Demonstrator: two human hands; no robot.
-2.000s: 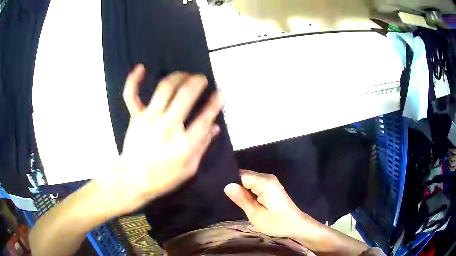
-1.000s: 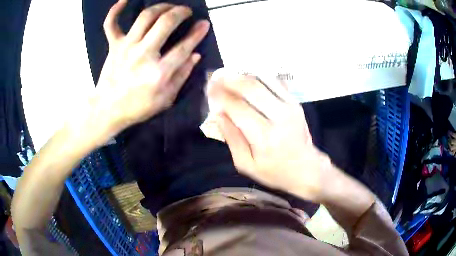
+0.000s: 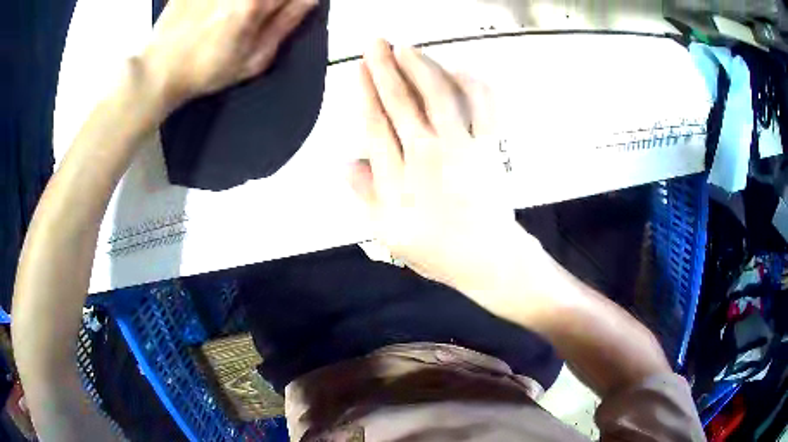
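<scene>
A black cloth panel [image 3: 251, 129] lies on the white table, with its rounded end toward me. My left hand [image 3: 229, 43] is over its upper part at the top edge of the view; its fingers are bent, and whether they grip the cloth is hidden. My right hand [image 3: 423, 155] is over the bare table right of the panel, back up, fingers apart and somewhat blurred. A small pale piece [image 3: 377, 251] shows below its palm at the table's front edge; whether the hand touches it is unclear.
The white table [image 3: 570, 112] has fine ruler marks near its front edge. More dark cloth [image 3: 346, 302] covers my lap. Blue crates [image 3: 160, 345] stand below left and below right. A dark stack [image 3: 26, 155] is at the far left, and a pale blue cloth [image 3: 733, 121] hangs at right.
The black panel has slid up and away, baring the table's front edge. My left hand has moved up with it. My right hand has moved up from the lap cloth onto the table, fingers now spread.
</scene>
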